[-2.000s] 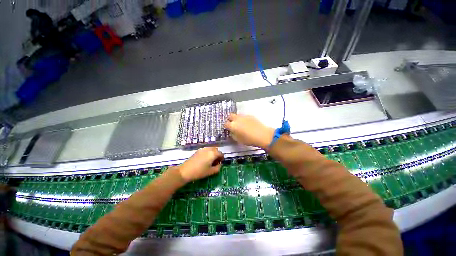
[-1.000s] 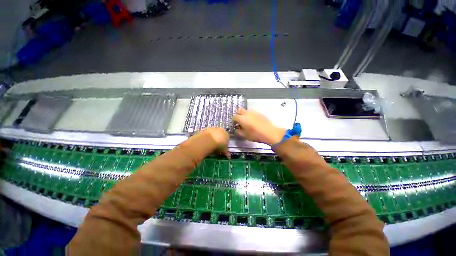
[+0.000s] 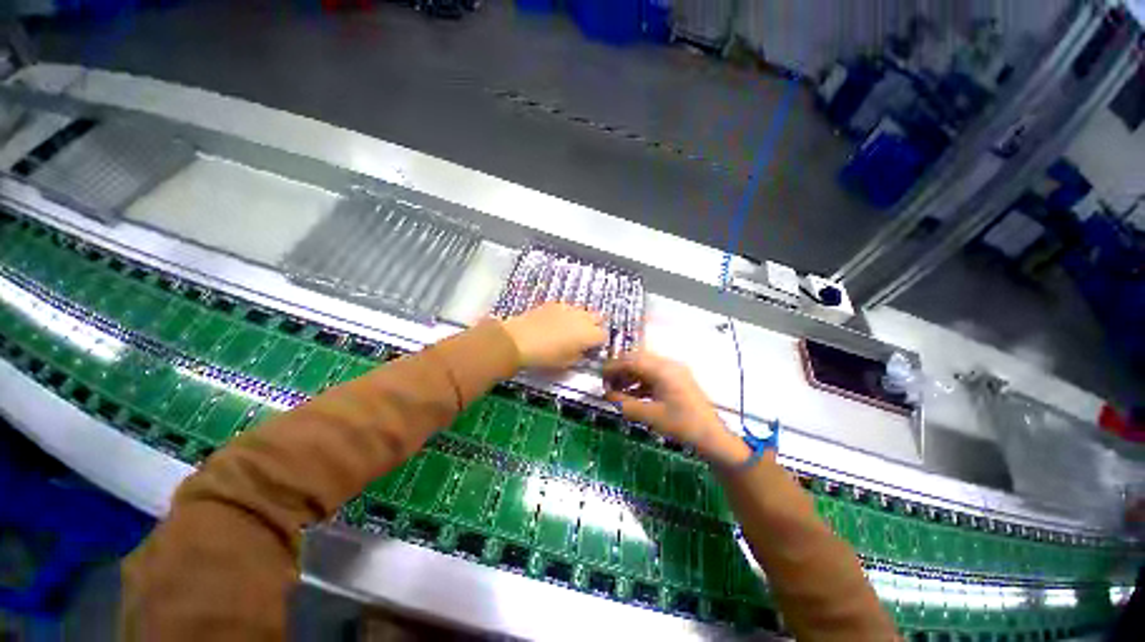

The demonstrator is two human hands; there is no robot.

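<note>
The full component tray [image 3: 571, 278], clear and packed with rows of shiny silver pieces, lies on the white shelf behind the boards. My left hand [image 3: 561, 336] is over the tray's near right part, fingers bent at the pieces; what it holds cannot be made out. My right hand [image 3: 655, 391], with the blue wrist strap [image 3: 761, 442], is just right of it at the tray's near right corner, above the rail. Its fingertips are curled together; any small piece in them is too small to tell. Green PCB panels [image 3: 467, 495] lie in a long row nearest me.
An empty clear tray [image 3: 383, 255] lies left of the full one, another tray [image 3: 113, 167] at far left. A dark phone-like rectangle [image 3: 856, 376] and crumpled clear plastic [image 3: 902, 376] lie at right. A white box [image 3: 825, 295] sits on the shelf rail. The blue cord [image 3: 741, 238] hangs behind my right hand.
The view has tilted and turned. My left hand has moved from the board edge onto the tray. My right hand has come off the tray's right side to its near corner.
</note>
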